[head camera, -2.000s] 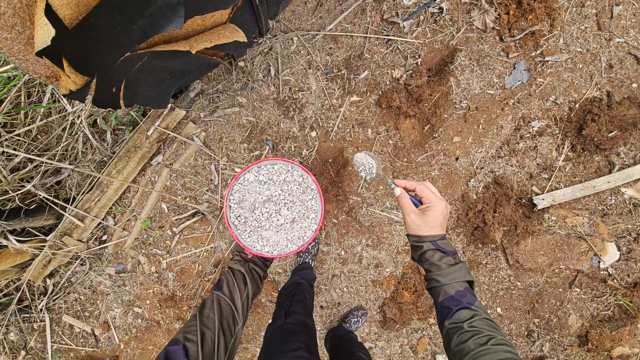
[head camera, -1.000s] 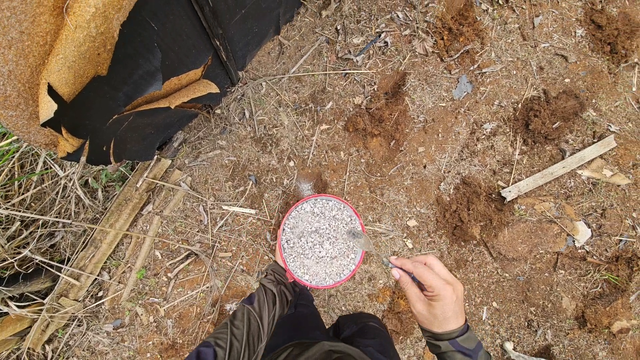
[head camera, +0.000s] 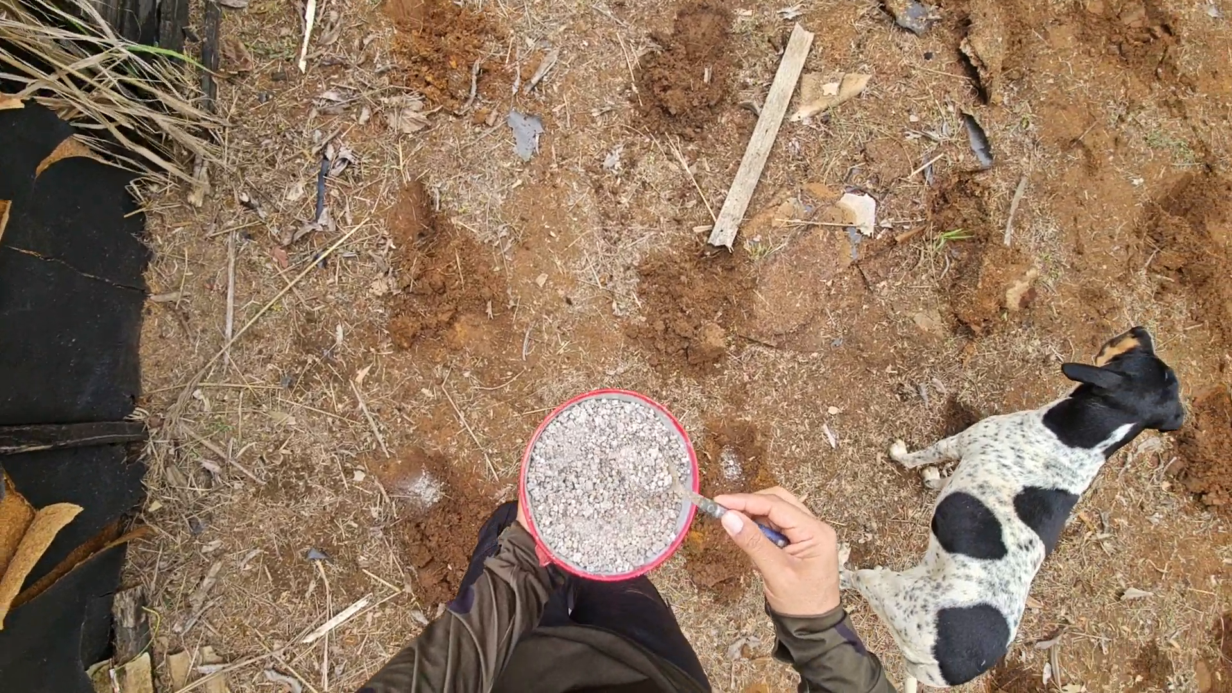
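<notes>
A round container with a red rim (head camera: 527, 438), full of pale grey granules (head camera: 606, 481), is held over the ground in front of my body. Only a sliver of my left hand (head camera: 523, 517) shows at its left side; the rest is hidden beneath the container and sleeve. At the right rim, my right hand (head camera: 791, 551) grips a spoon with a blue handle (head camera: 770, 535). The bowl of the spoon is sunk in the granules. Patches of loose dug soil (head camera: 688, 308) lie around, and one at the left bears a whitish spot (head camera: 422, 489).
A black and white spotted dog (head camera: 1001, 510) stands close to my right. A weathered wooden slat (head camera: 762, 137) lies ahead on the ground. Black sheeting (head camera: 67, 289) with torn brown pieces runs along the left edge, below dry grass (head camera: 106, 82).
The spoon, seen loaded outside the container two seconds ago, is now in the granules. The dog has come into view at the right. The view has turned and shifted.
</notes>
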